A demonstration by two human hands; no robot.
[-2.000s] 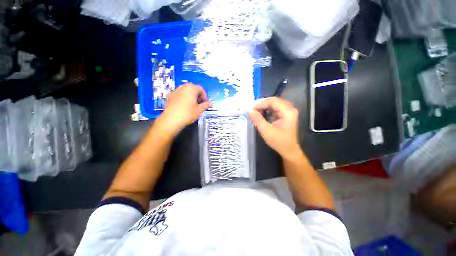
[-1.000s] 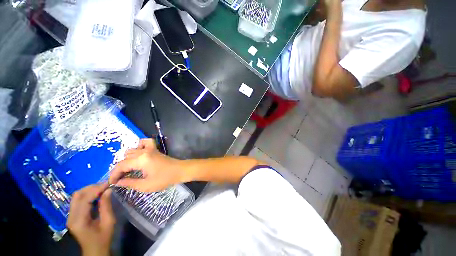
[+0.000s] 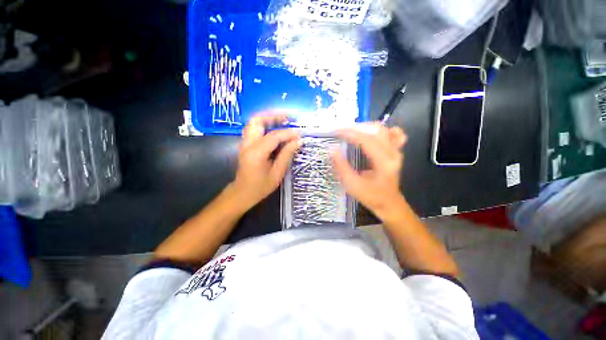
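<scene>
The clear plastic box [image 3: 319, 192], packed with thin silvery rods, lies in front of my body. The blue tray [image 3: 247, 99] is behind it, with loose rods [image 3: 224, 86] at its left and a heap of tiny white sleeves [image 3: 340, 83] at its right. My left hand [image 3: 267, 156] is over the box's far left corner, thumb and forefinger close together. My right hand [image 3: 372, 163] is blurred over the far right corner, thumb apart from the forefinger. Glare hides the fingertips, so I cannot tell whether either hand holds a part.
A clear bag [image 3: 332, 30] with a printed label lies over the tray. A black pen [image 3: 393, 103] and a smartphone [image 3: 459, 114] are to the right. Stacked clear boxes [image 3: 56, 156] stand at the left. Small stickers [image 3: 512, 174] are on the bench. Part of a person [image 3: 575, 232] shows at the right edge.
The view has swung back from the right, where the other person and crates showed. My hands, together at a small part one second ago, are now apart.
</scene>
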